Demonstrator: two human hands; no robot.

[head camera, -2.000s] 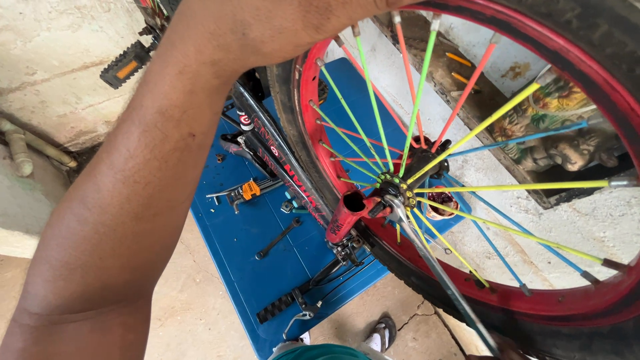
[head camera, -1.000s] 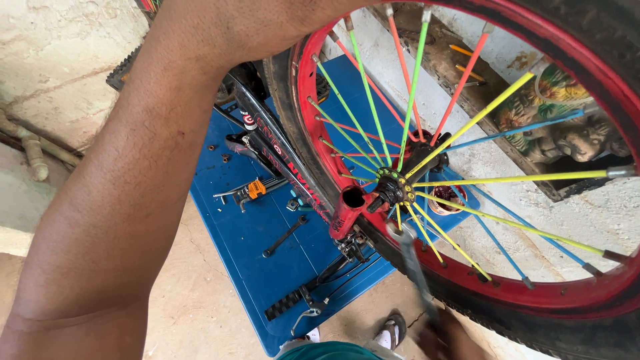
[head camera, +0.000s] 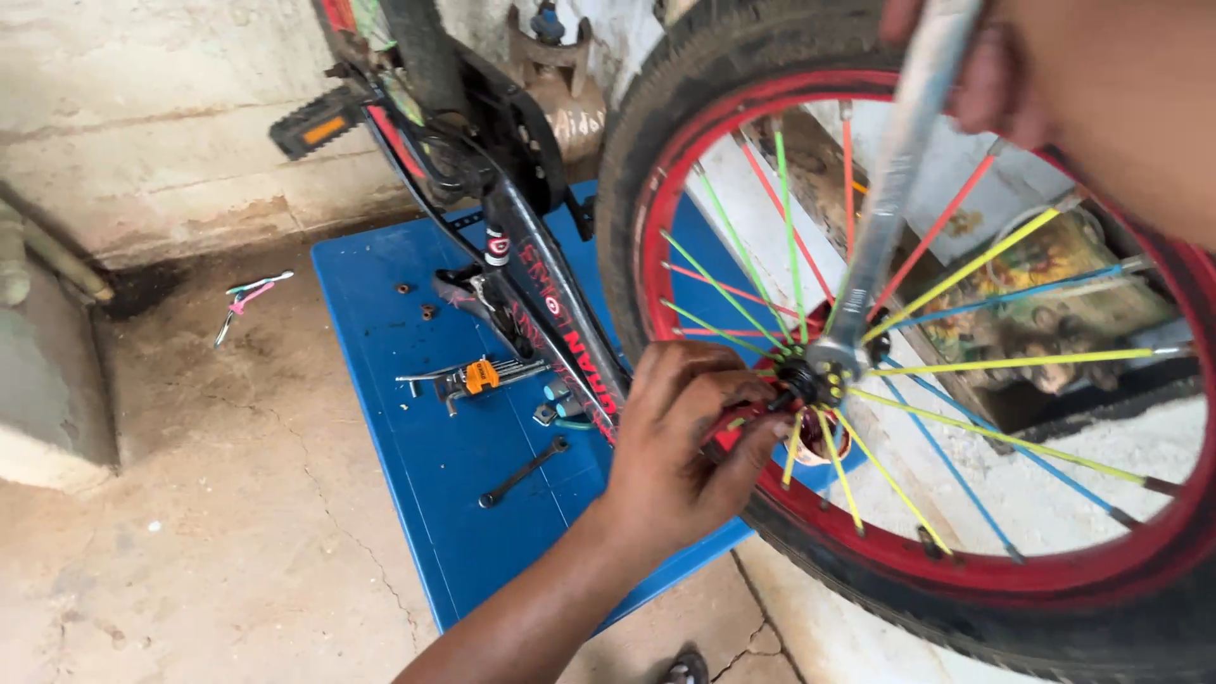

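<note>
My left hand (head camera: 684, 437) reaches in from below, its fingers closed around a red metal bicycle part (head camera: 731, 423) beside the wheel hub (head camera: 803, 375). My right hand (head camera: 997, 85), blurred at the upper right, grips a long steel combination wrench (head camera: 898, 180). The wrench's lower end lies over the hub area; its exact seat on the axle cannot be told. Around the hub, a red-rimmed wheel (head camera: 684, 114) with a black tire has green, red, yellow and blue covered spokes. The black bicycle frame (head camera: 541, 256) with red lettering extends up and left from my left hand.
A blue table (head camera: 408, 503) under the bicycle holds a hex key set (head camera: 482, 376) in an orange holder, a smaller wrench (head camera: 524, 472) and small nuts (head camera: 428, 311). A pedal (head camera: 318, 123) juts toward the wall. An open tub (head camera: 822, 442) shows behind the spokes.
My left arm has come down from across the upper view, and its hand is now beside the hub. My right hand has moved from the lower right to the upper right with the wrench. The view has shifted.
</note>
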